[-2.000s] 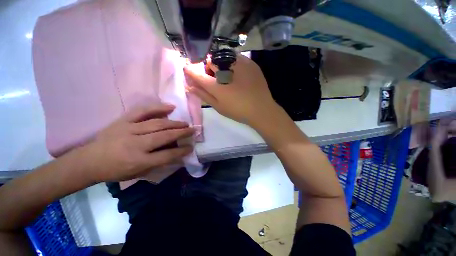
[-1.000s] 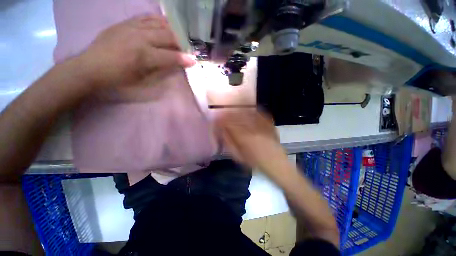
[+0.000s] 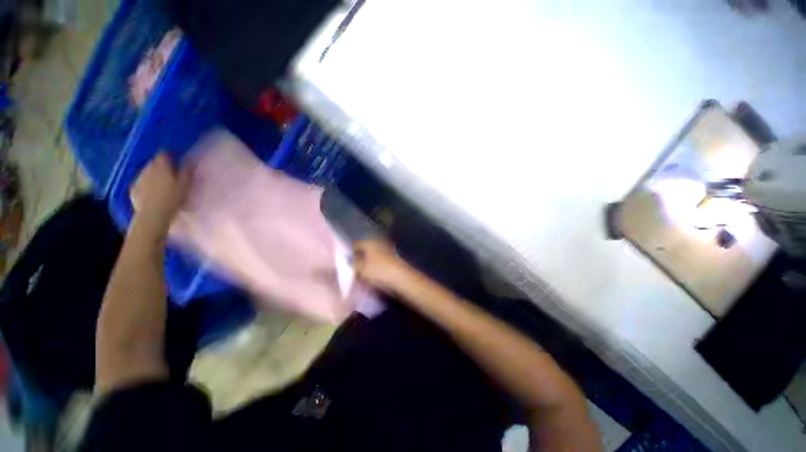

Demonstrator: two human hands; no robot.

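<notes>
A pink garment panel [image 3: 265, 225] hangs in the air left of the table, blurred by motion, above a blue basket. My left hand [image 3: 159, 187] is closed on its far left end. My right hand [image 3: 376, 265] is closed on its right end, where a white or paler strip shows. The sewing machine's needle area [image 3: 720, 203] is lit at the far right, with no pink cloth under it.
Blue plastic baskets [image 3: 133, 132] stand at the left, one with pink cloth inside. The white tabletop [image 3: 495, 115] has its edge running diagonally beside my right arm. A black cloth [image 3: 256, 35] is at the top left. A black pad [image 3: 751, 344] lies at the right.
The view has swung left, away from the machine. The pink panel has left the machine bed and is now held between both hands beside the table, over the baskets.
</notes>
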